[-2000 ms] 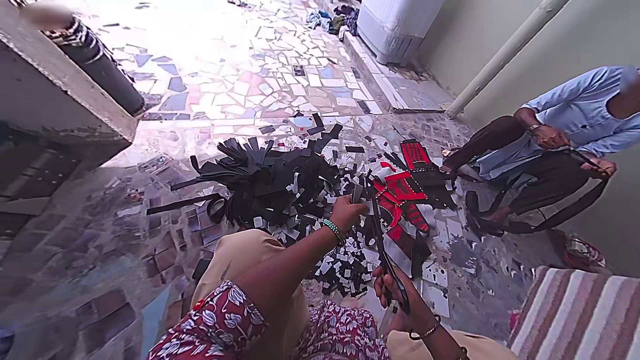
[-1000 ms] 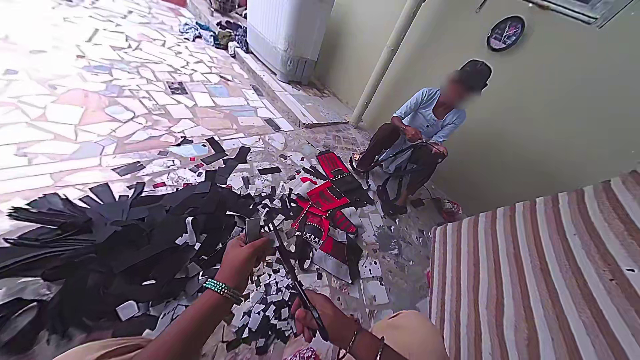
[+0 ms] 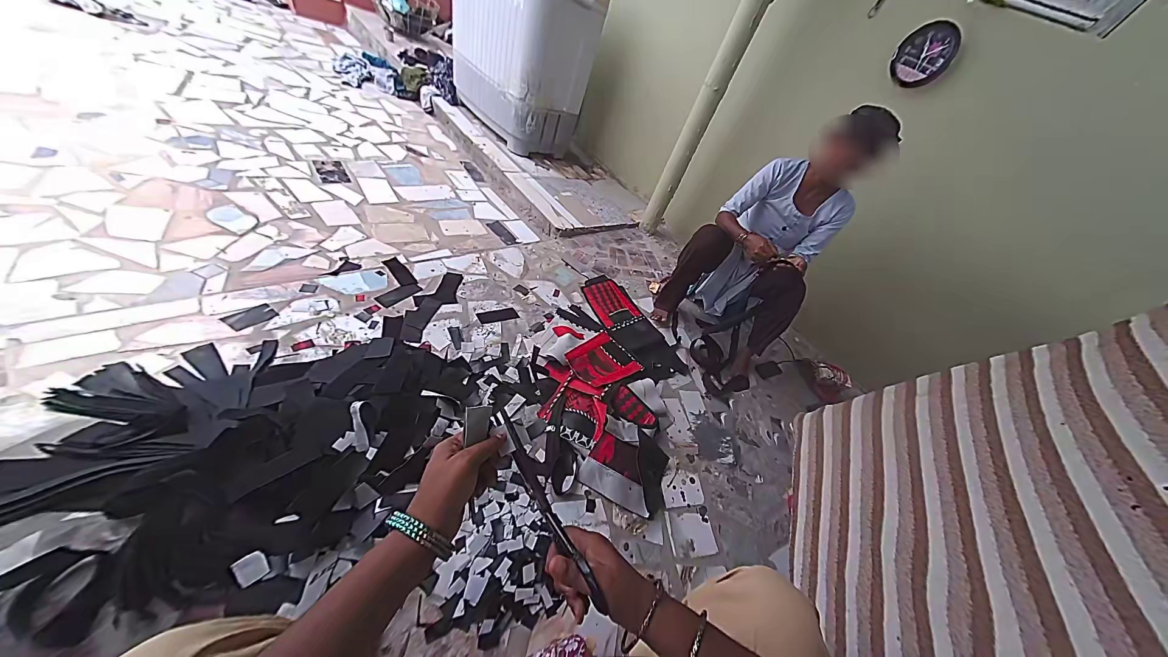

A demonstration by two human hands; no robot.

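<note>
My left hand [image 3: 456, 479] pinches a small dark grey strip piece [image 3: 476, 425] between thumb and fingers. Long black-handled scissors [image 3: 547, 511] are gripped in my right hand [image 3: 598, 570], their tips just right of the strip; whether the blades are apart is hard to tell. Below both hands lies a heap of small black and white cut pieces [image 3: 493, 557]. A large pile of black strips [image 3: 246, 429] spreads to the left. Beyond the scissors lie red and black patterned fabric pieces [image 3: 598, 365], some edged with a dotted white trim.
A person [image 3: 776, 228] sits by the wall, hands on a dark strap. A striped cloth-covered surface [image 3: 985, 484] rises at the right. A white appliance [image 3: 525, 73] stands on a ledge [image 3: 547, 205], with crumpled clothes [image 3: 392, 78] beside it. Cut scraps dot the mosaic floor [image 3: 182, 219].
The view has swung to the right and up since two seconds ago, showing the wall clock and more of the striped cloth. Both hands still hold the strip and the scissors.
</note>
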